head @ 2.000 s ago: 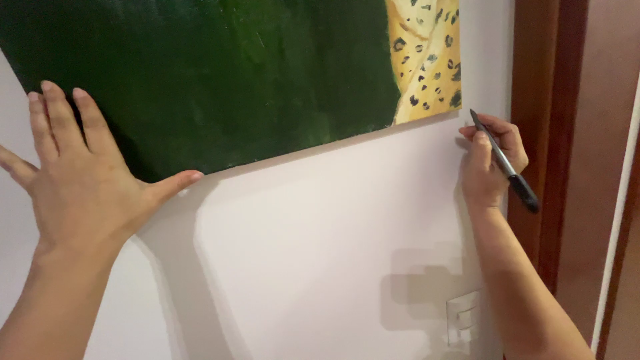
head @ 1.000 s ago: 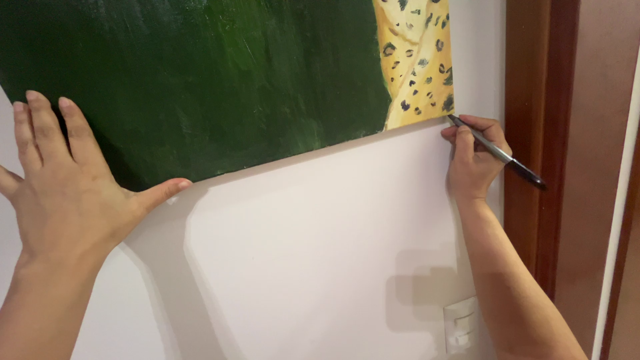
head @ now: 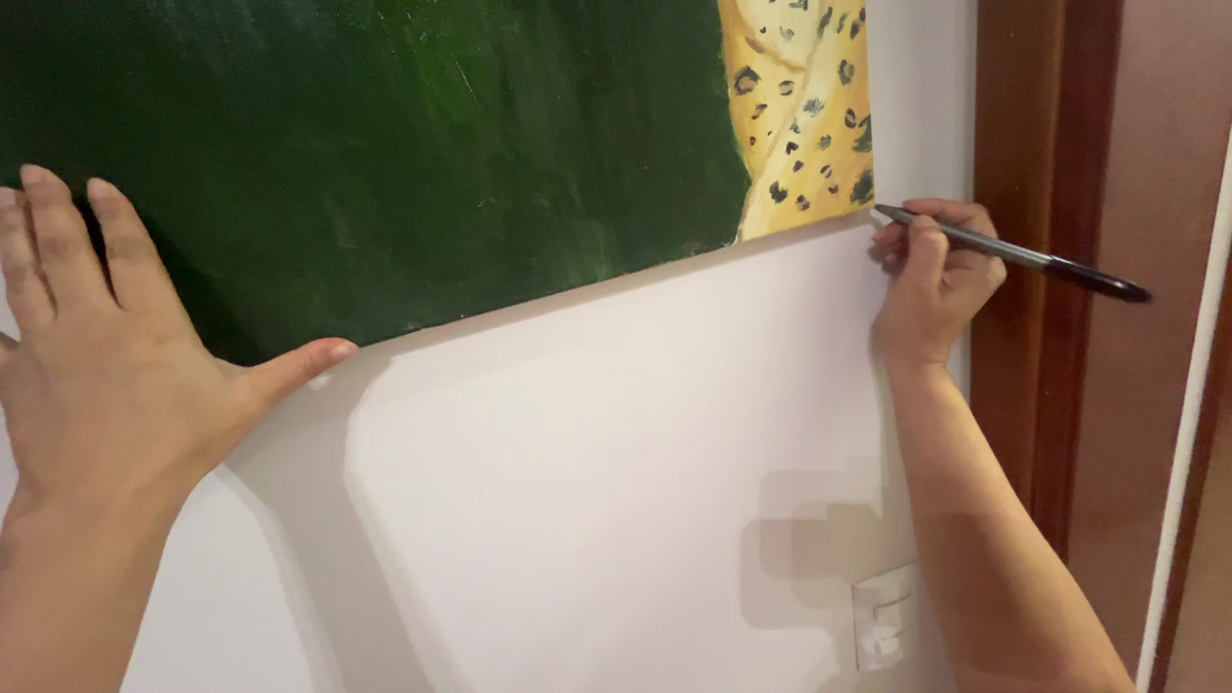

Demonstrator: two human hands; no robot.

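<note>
A painted canvas, dark green with a yellow, black-spotted part at its right side, is against a white wall. My left hand lies spread over the canvas's lower left corner, its thumb along the bottom edge. Between the thumb and fingers of my right hand is a grey and black pen. The pen's tip is at the canvas's lower right corner; whether it touches the canvas or the wall, I cannot tell. Part of the lower left corner is hidden by my left hand.
A white wall switch plate sits below the canvas, partly behind my right forearm. Brown wooden door trim stands upright just right of the canvas and my right hand. Shadows of my arms fall on the wall.
Two seconds ago the pen pointed steeply upward just off the canvas's lower right corner; it now lies flatter, with its tip at that corner. My left hand stays on the canvas.
</note>
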